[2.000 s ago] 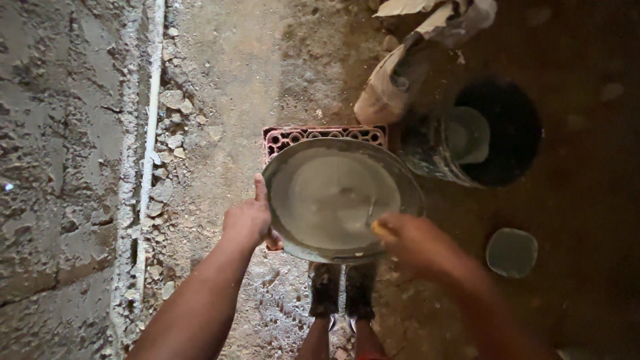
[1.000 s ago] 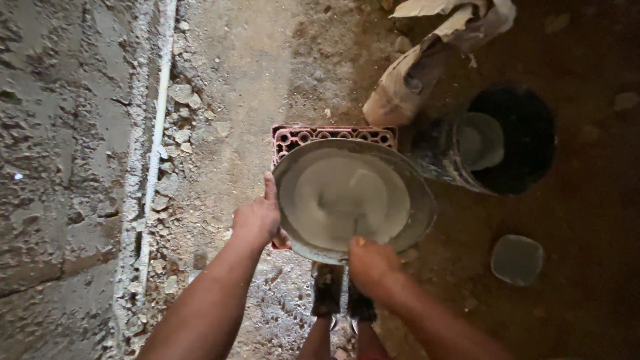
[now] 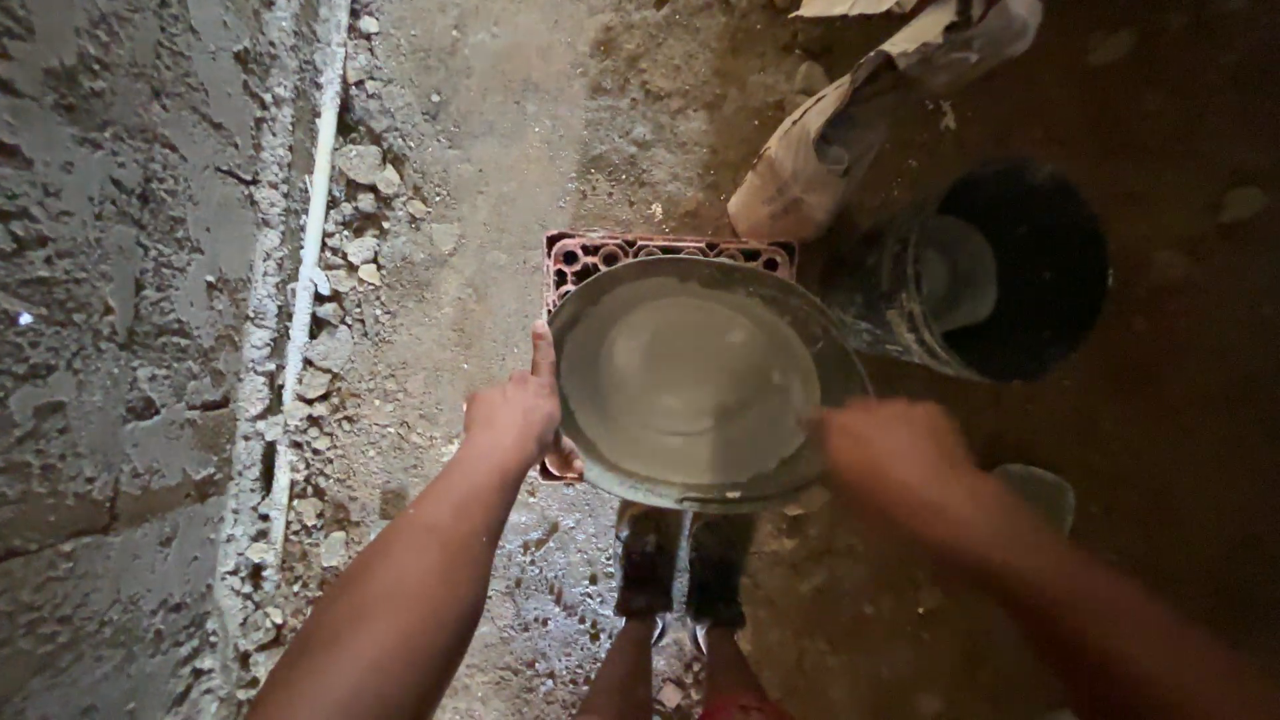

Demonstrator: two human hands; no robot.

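A round tub (image 3: 840,360) of wet grey mortar (image 3: 700,390) rests on a reddish plastic crate (image 3: 555,240). My left hand (image 3: 515,410) grips the tub's left side, thumb up along the rim and fingers curled beneath. At the right rim, my right hand (image 3: 890,440) is closed and blurred by motion. In the earlier frames it holds a small tool with an orange-brown handle dipped in the mortar; now the tool is hidden by the hand and the blur.
A black bucket (image 3: 1060,270) with a smaller pale container (image 3: 955,275) in it lies at the right. Behind the crate is a crumpled paper sack (image 3: 790,190). A shallow dish (image 3: 1040,495) is partly behind my right wrist. Rubble (image 3: 335,350) and a pale pipe (image 3: 318,190) line the rough wall (image 3: 120,250).
My right hand has moved from the tub's near edge to its right rim. My left hand keeps its hold on the left side. The mortar's surface pattern has changed.
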